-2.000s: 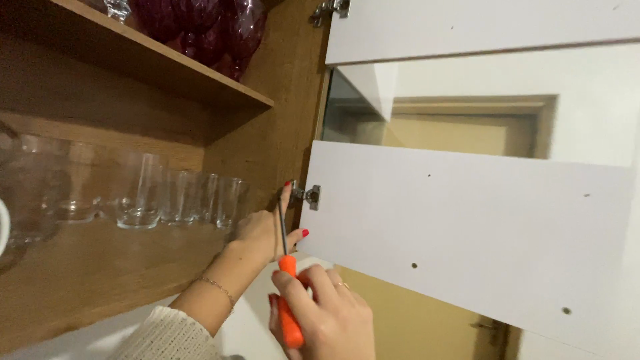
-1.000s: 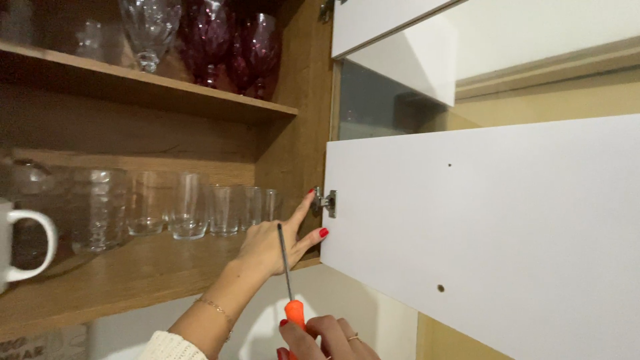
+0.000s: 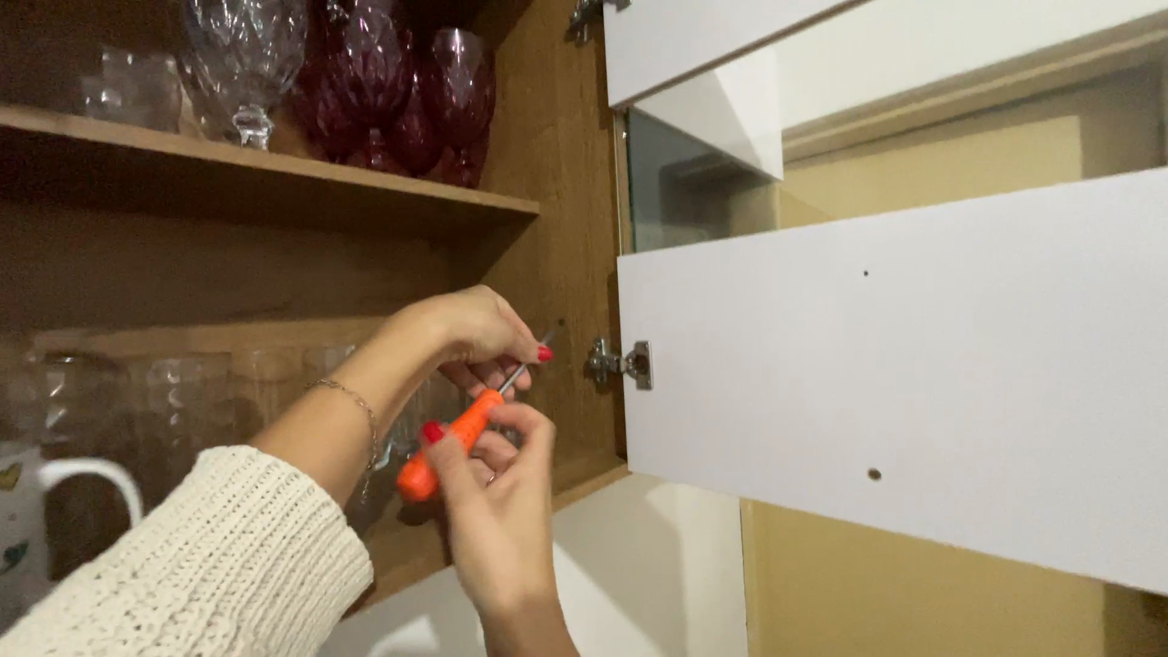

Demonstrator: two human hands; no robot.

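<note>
My right hand holds a screwdriver by its orange handle, with the shaft pointing up and to the right. Around that metal shaft are the fingers of my left hand, its thumb near the tip. The tip lies by the wooden side panel of the cabinet, left of a metal hinge. This hinge joins the side panel to the white door, which stands swung out. Neither hand touches the hinge.
Purple goblets and a clear goblet stand on the upper shelf. Drinking glasses and a white mug are on the lower level. Another hinge shows at the top; the door has a glass pane.
My left hand has left the hinge and now has its fingers on the screwdriver shaft. The screwdriver, upright before, now slants up to the right.
</note>
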